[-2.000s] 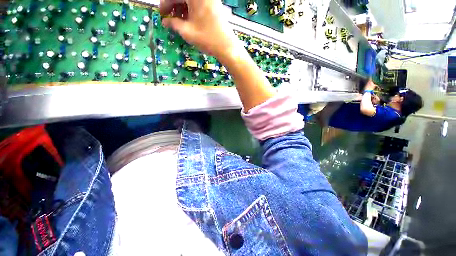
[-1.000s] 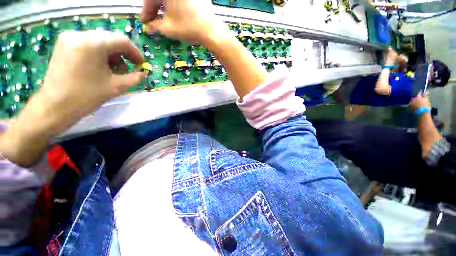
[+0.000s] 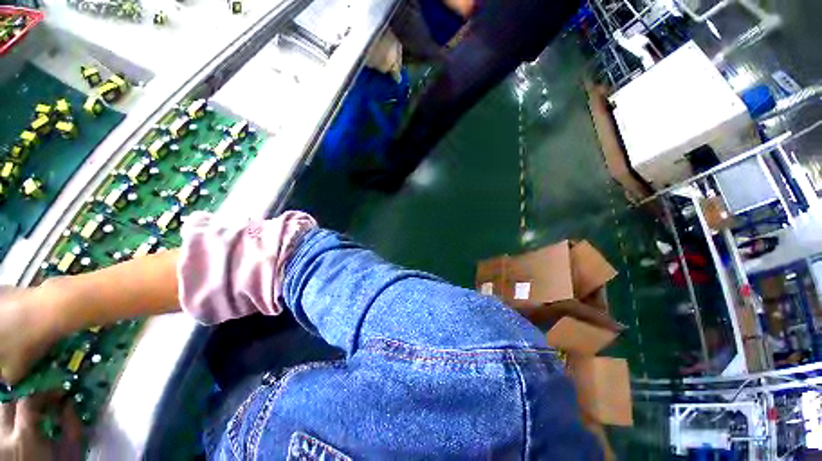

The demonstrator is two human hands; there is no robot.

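The green circuit board panel [image 3: 126, 212] lies along the conveyor at the left, with rows of yellow-and-black transformers and small pale-topped capacitors on it. My right hand [image 3: 25, 329] is over the near part of the panel, blurred and cut off by the left edge; its fingertips and any held part cannot be made out. My left hand [image 3: 34, 432] is low in the bottom left corner, blurred and mostly outside the picture, so its grip is hidden.
Loose transformers [image 3: 41, 126] lie on the green mat [image 3: 63, 167] beyond the rail [image 3: 212, 67]. A red bin [image 3: 20, 29] is at the top left. A person's dark-clothed leg [image 3: 482, 85] stands beside the line. Open cardboard boxes [image 3: 541, 275] and a white box-shaped unit [image 3: 676, 117] are at the right.
The view has swung to the right, showing more floor. Both hands now appear at the far left and lower. The yellow part seen at my left fingertips can no longer be seen there.
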